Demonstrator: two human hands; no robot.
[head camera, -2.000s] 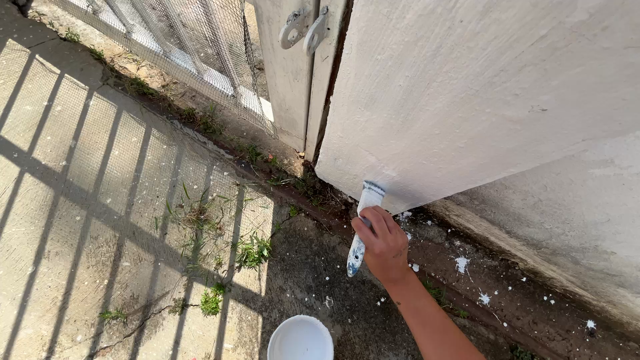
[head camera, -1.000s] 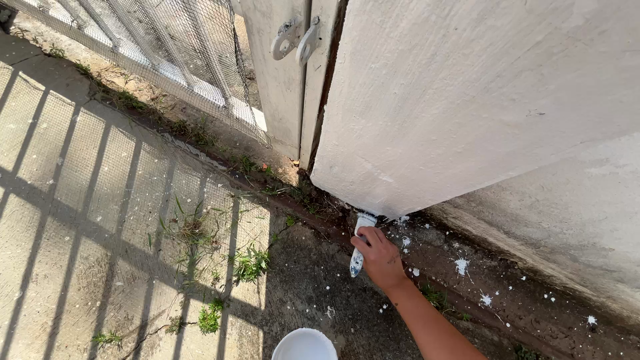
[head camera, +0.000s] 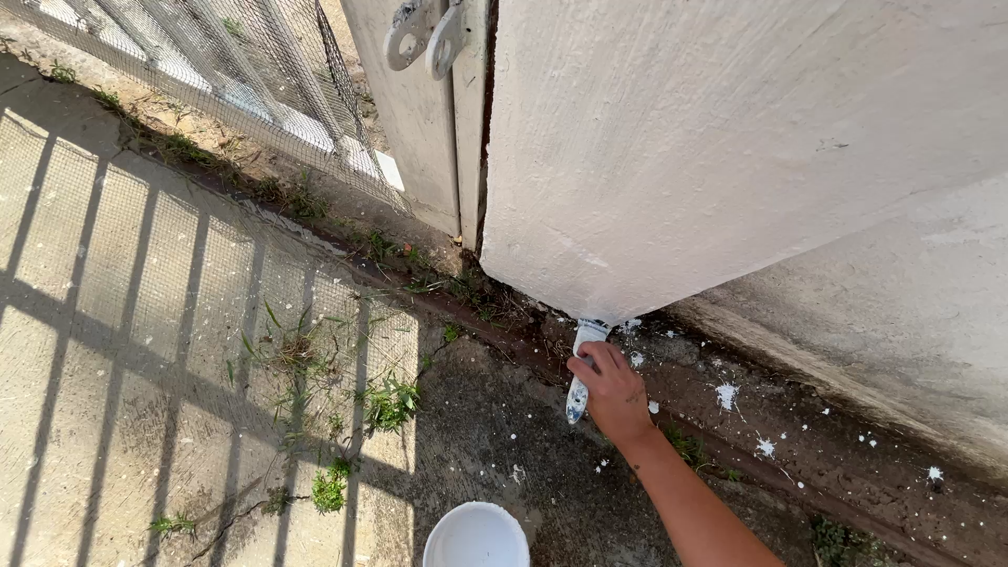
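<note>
My right hand (head camera: 616, 387) grips a paintbrush (head camera: 577, 402) by its white handle, which is smeared with blue. The bristle end meets the bottom edge of the white-painted wall (head camera: 646, 157), close to its lower corner; the bristles themselves are mostly hidden. Below and left of the hand, at the bottom of the view, a round white container (head camera: 476, 537) stands on the ground, with white inside that looks like paint. My left hand is out of view.
A metal gate post (head camera: 417, 118) with two latch rings (head camera: 445, 43) adjoins the wall. Wire mesh (head camera: 276, 94) covers the barred gate at upper left. Weeds (head camera: 390, 403) grow from the cracked concrete. White paint splatters (head camera: 727, 396) dot the soil strip along the right wall's base.
My right hand has moved the brush from the wall's face down to its bottom edge since two seconds ago. It stays near that edge between one second ago and now.
</note>
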